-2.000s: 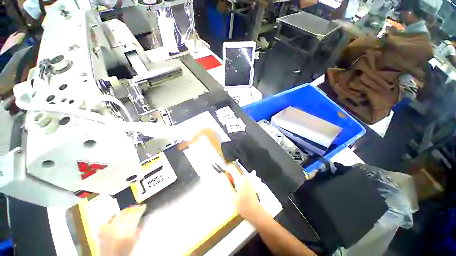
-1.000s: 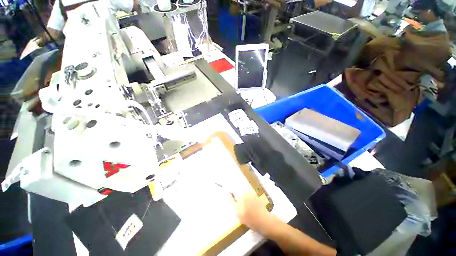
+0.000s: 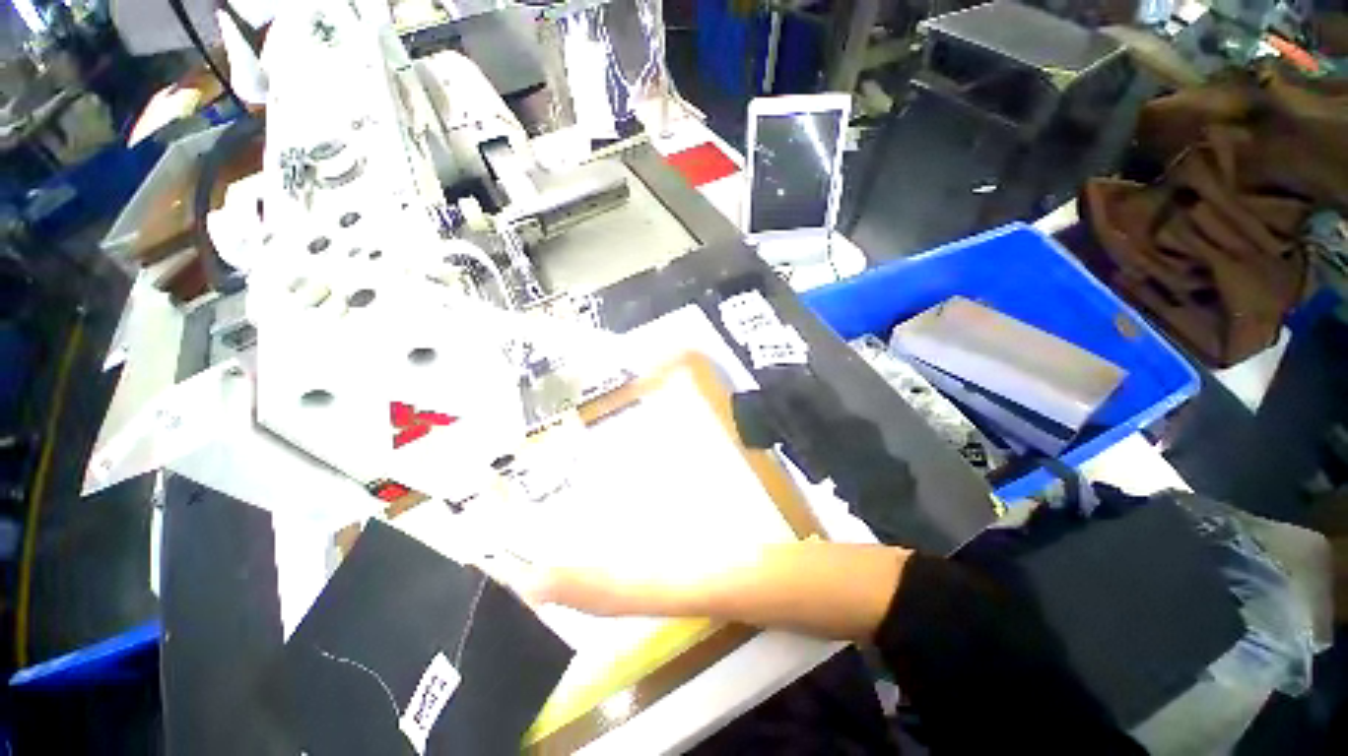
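A black fabric panel (image 3: 421,620) with a white label (image 3: 429,702) lies tilted at the lower left, over the left part of the white template board (image 3: 665,480). Loose pale threads trail across the panel. My right hand (image 3: 555,579) reaches across the board to the panel's upper right edge. Its fingers are washed out by glare, so I cannot tell whether they hold anything. My left hand is not in view. The label clamp area (image 3: 540,473) under the machine head is overexposed.
The white sewing machine head (image 3: 370,340) stands at the left. Small black scraps (image 3: 850,458) and white labels (image 3: 764,328) lie right of the board. Right are a blue bin (image 3: 1146,355), an upright tablet (image 3: 795,170) and a black panel stack (image 3: 1138,606). Another blue bin's edge (image 3: 89,654) shows lower left.
The labelled black panel, under the machine head at first, now lies at the lower left. My right hand has moved left to its edge. My left hand has left the view. The view has shifted left.
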